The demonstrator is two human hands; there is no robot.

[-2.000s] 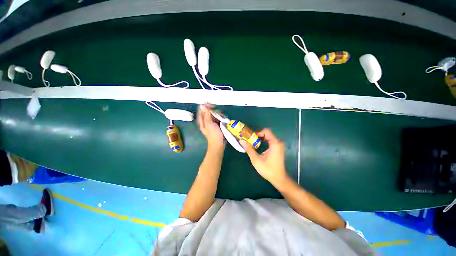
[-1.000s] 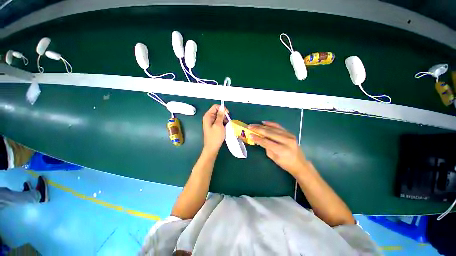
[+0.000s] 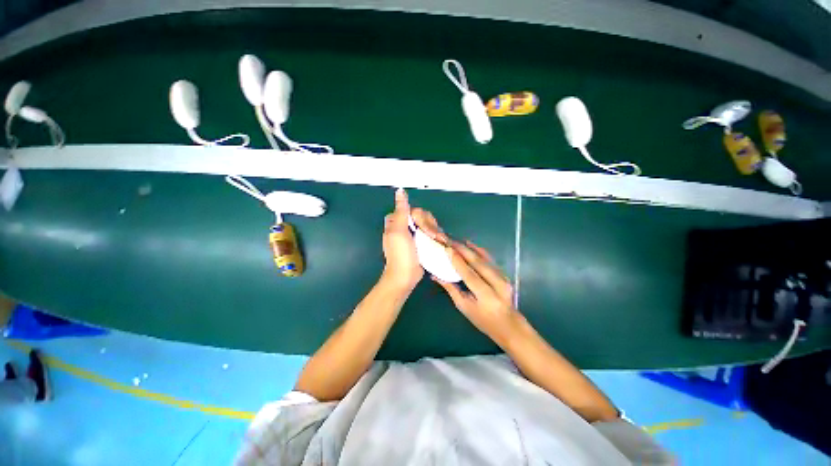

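Note:
A white oval device body point(image 3: 435, 256) is held between my two hands just in front of the pale rail. My left hand point(image 3: 402, 244) is at its far left end, fingers closed around that end. My right hand point(image 3: 478, 280) grips it along the right side and near end. The yellow printed piece is not visible now; my right fingers may cover it. Most of the cord is hidden too; a small white tip shows above my left fingers.
A white body point(image 3: 296, 203) with a yellow piece point(image 3: 286, 250) lies on the green surface at left. Beyond the pale rail point(image 3: 364, 170) lie several white bodies with cords and yellow pieces point(image 3: 513, 104). A black block point(image 3: 761, 287) stands at right.
The view has turned right, so things on the surface appear further left. My right hand has closed in beside my left, and the yellow piece between them has gone out of sight.

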